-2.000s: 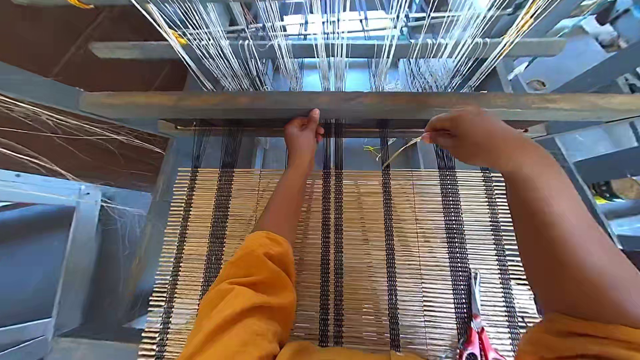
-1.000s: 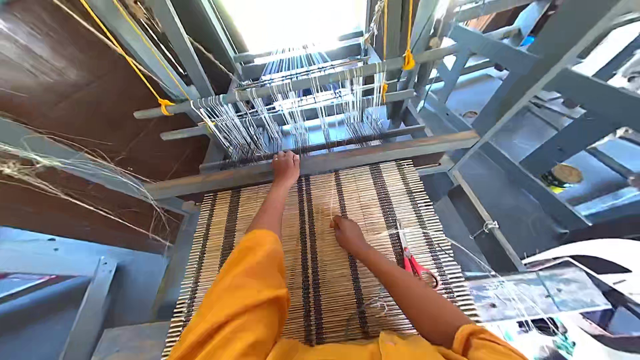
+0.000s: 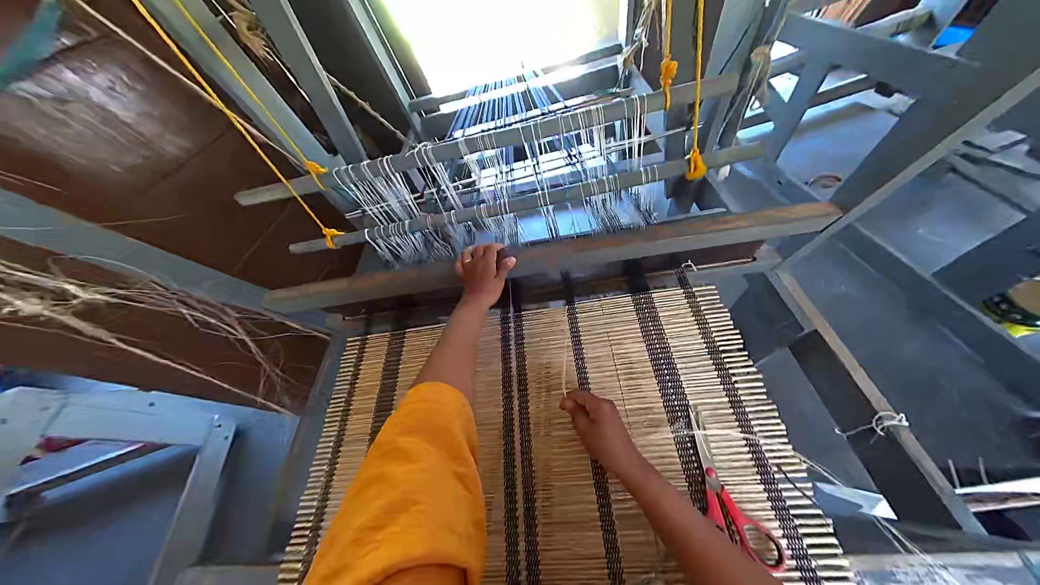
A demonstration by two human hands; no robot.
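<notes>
My left hand [image 3: 485, 275] is closed over the top of the loom's wooden beater bar [image 3: 650, 240]. Below the bar lies the woven mat [image 3: 439, 357] of pale strips with black warp bands. Over its middle, my right hand [image 3: 591, 414] pinches a thin pale strand [image 3: 565, 357] that runs up toward the bar. Scissors with red handles [image 3: 731, 516] lie on the mat to the right of my right hand, among loose pale threads. White string heddles [image 3: 504, 195] hang from wooden rods beyond the bar.
The grey loom frame [image 3: 861, 398] stands at both sides, with yellow cords [image 3: 236, 122] tied to the heddle rods. Loose fibres [image 3: 146, 317] hang at the left. A grey wooden bench-like frame [image 3: 114, 422] is at the lower left, and a string is knotted round a rail at right.
My right hand has come down from near the beater bar to over the middle of the mat. My left hand stays at the bar. The view has shifted widely.
</notes>
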